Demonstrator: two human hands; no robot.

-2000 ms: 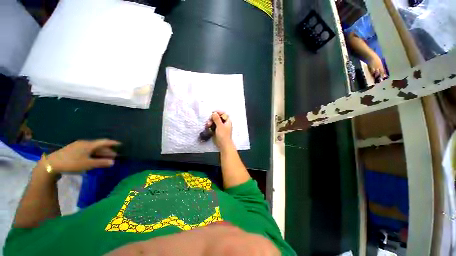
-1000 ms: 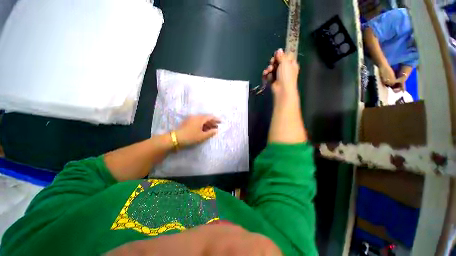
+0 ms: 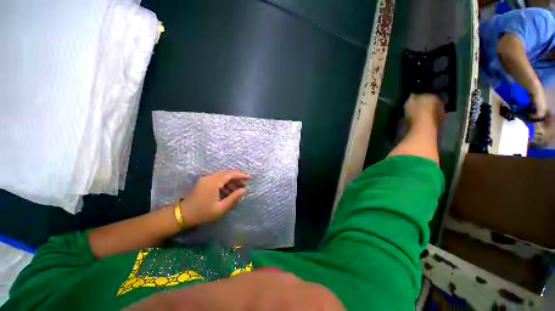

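A black socket housing with round recesses lies on the neighbouring green conveyor at the upper right. My right hand is at its near end, blurred; the fingers overlap the housing and their grip cannot be made out. A silvery-white textured sheet lies on the dark green bench in front of me. My left hand rests over the sheet with fingers curled and apart, holding nothing.
A thick stack of white translucent sheets is at the upper left. A chipped white metal rail runs between bench and conveyor. Beyond the conveyor, another person's arm in a blue sleeve shows. Brown board is at the right.
My right hand has moved from above the rail across to the housing on the conveyor. My left hand stays over the sheet. The view has shifted, with the stack further left.
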